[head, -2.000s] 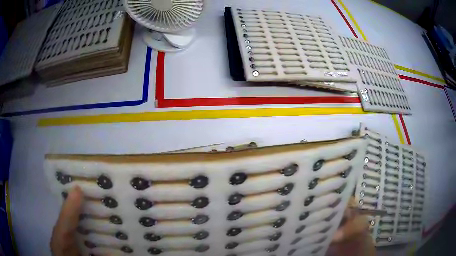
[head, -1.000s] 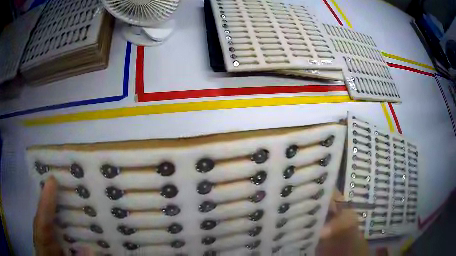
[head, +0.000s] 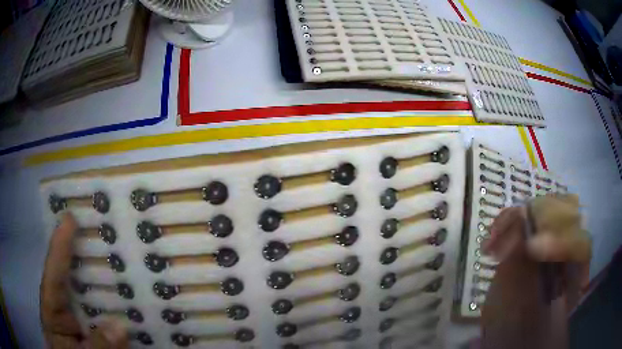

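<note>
A white foam tray [head: 245,163] fills the lower middle, tilted towards me. Its dumbbell-shaped slots show tan bars with dark metal discs [head: 215,193] at their ends. My left hand [head: 60,279] holds the tray's left side, one finger lying on its face and a fingertip showing lower down. My right hand [head: 539,235] is off the tray, to its right, above another filled tray [head: 487,151]. It is blurred, its fingers closed around a thin dark shape that looks like the tweezers [head: 529,219]; their tips cannot be made out.
Filled foam trays [head: 382,41] lie at the far side on something black, with another tray [head: 505,82] to their right. A thick tray stack [head: 85,48] stands at far left beside a white fan [head: 194,27]. Red, yellow and blue tape lines cross the white bench.
My right hand has let go of the tray's right edge and moved right and up. The tray's face is turned more squarely to the camera and its top edge sits higher in view.
</note>
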